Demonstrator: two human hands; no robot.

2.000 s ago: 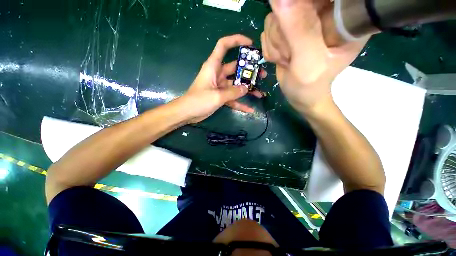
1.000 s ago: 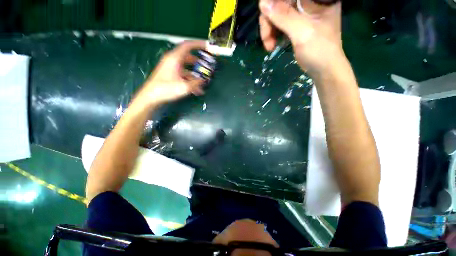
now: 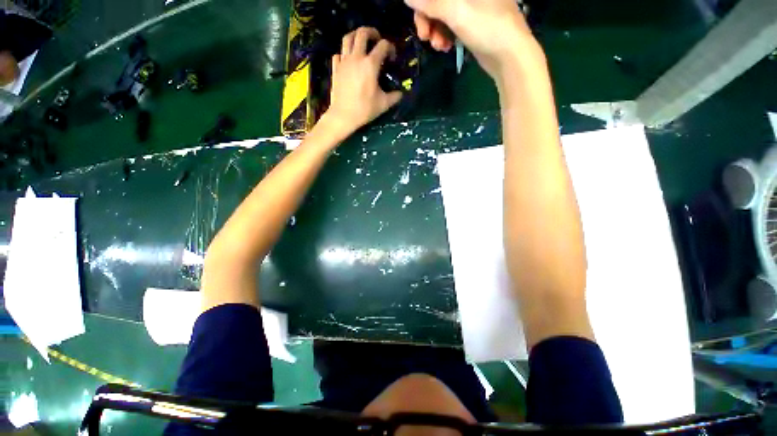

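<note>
My left hand is at the top centre, past the bench's far edge, its fingers spread over a dark cluster of boards and cords. A dark part with a small yellow block lies by its fingertips; I cannot tell whether the hand grips it. My right hand is at the top edge, right of my left hand, curled around a dispenser whose body is out of the picture. The dispenser's pale tip points down below the fist.
A yellow-black divider stands left of my left hand. More dark boards with cords lie at the upper left. White sheets lie at the right, far left and under my left arm. A grey bar crosses the upper right.
My left hand has moved forward, away from me, with the board it held, into the dark cluster, and its fingers have spread. My right hand has stayed high with the dispenser. The view has shifted forward.
</note>
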